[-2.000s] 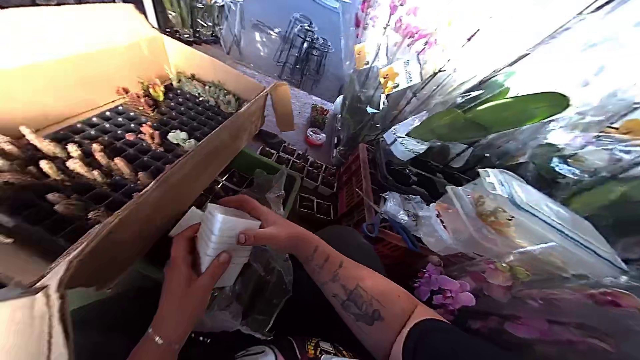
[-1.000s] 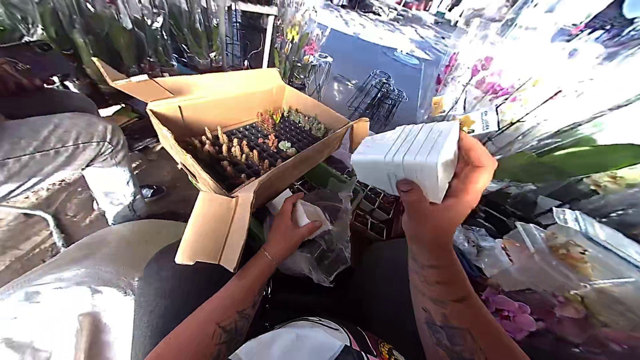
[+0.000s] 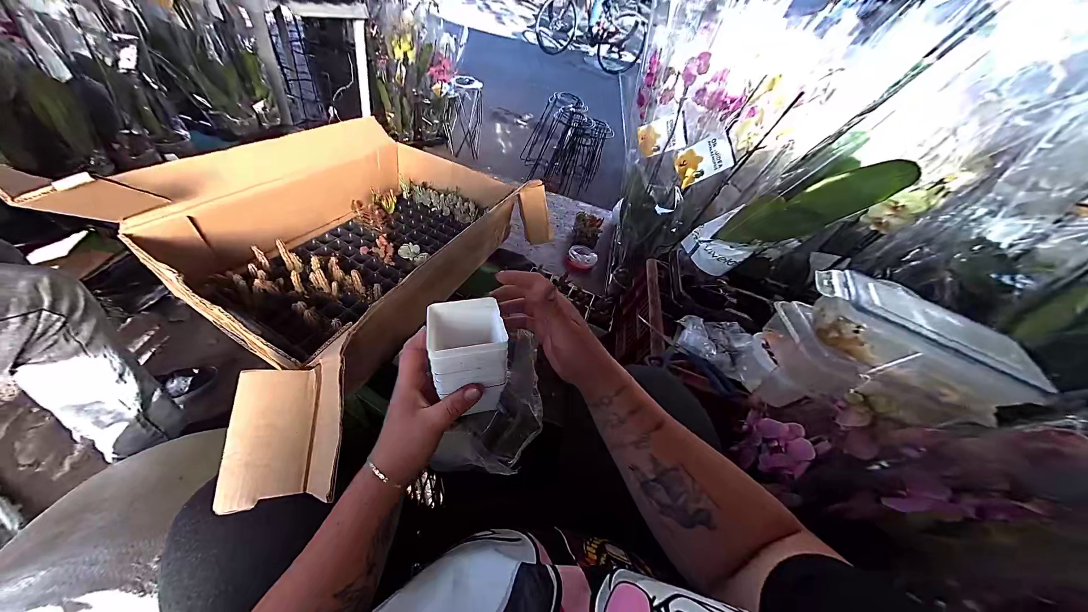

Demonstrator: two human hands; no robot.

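Observation:
My left hand (image 3: 425,408) grips a short stack of square white plastic pots (image 3: 467,348), their openings tilted up. Just right of the stack, my right hand (image 3: 548,323) has its fingers apart and shows nothing in it. Beneath the pots hangs a clear plastic bag (image 3: 518,408). To the left stands an open cardboard box (image 3: 263,178) holding a black cell tray (image 3: 340,238) planted with small cacti (image 3: 314,276) and succulents (image 3: 412,252).
Clear plastic containers (image 3: 926,340) and wrapped orchids (image 3: 782,446) are at the right. A red plastic crate (image 3: 653,310) stands beyond my right forearm. Wire stands (image 3: 565,140) are farther back. A person's trouser leg (image 3: 68,348) is at the left.
The long stack of white pots in my right hand one second ago no longer shows there; that hand is open near the left one. My left hand has raised a shorter stack from low by the bag.

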